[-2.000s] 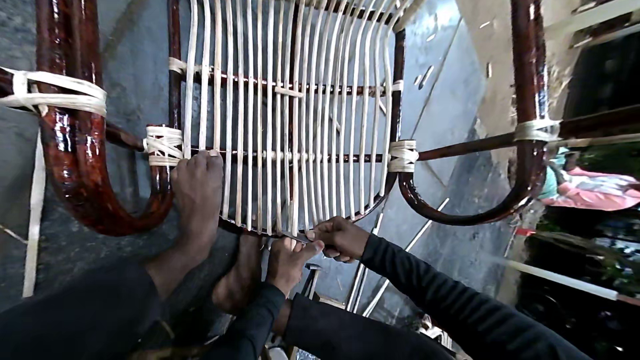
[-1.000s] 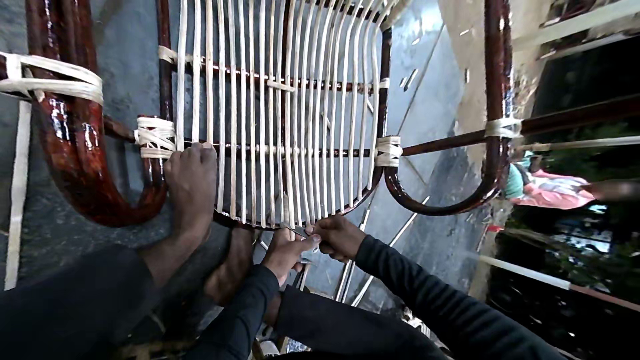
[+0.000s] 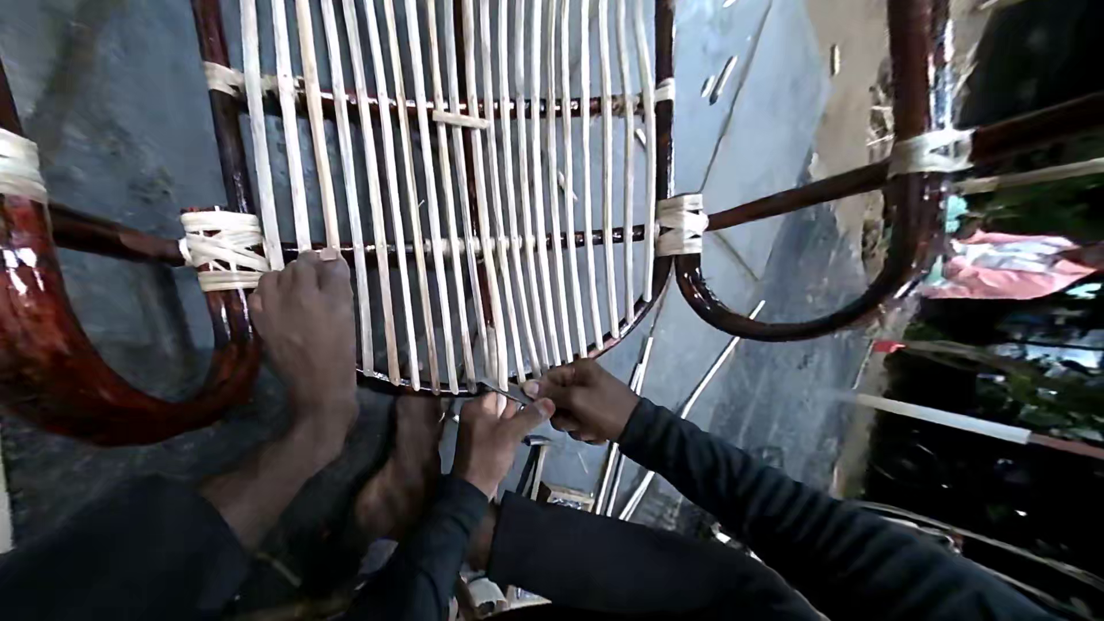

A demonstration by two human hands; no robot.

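Note:
A dark, glossy rattan furniture frame (image 3: 661,129) carries a row of pale rattan slats (image 3: 420,216) that run down to its curved bottom rail (image 3: 405,384). At the middle of that rail, my left hand (image 3: 493,435) closes its thumb and fingers by the slat ends. Just right of it, my right hand (image 3: 586,401) is closed against the left thumb. A thin grey piece (image 3: 509,395), perhaps metal, lies pinched between the two hands; its kind cannot be told. A short pale cross strip (image 3: 461,120) sits higher on the slats.
My bare foot (image 3: 306,319) rests on the slats' lower left, beside a pale wrapped joint (image 3: 222,246). Curved arms of the frame (image 3: 776,328) stand at both sides. A hammer-like tool (image 3: 535,444) and loose pale strips (image 3: 690,401) lie below. A person in pink (image 3: 1009,263) is far right.
Both hands stay together at the bottom rail, with small shifts of the fingers. The foot remains on the slats. The view has shifted slightly.

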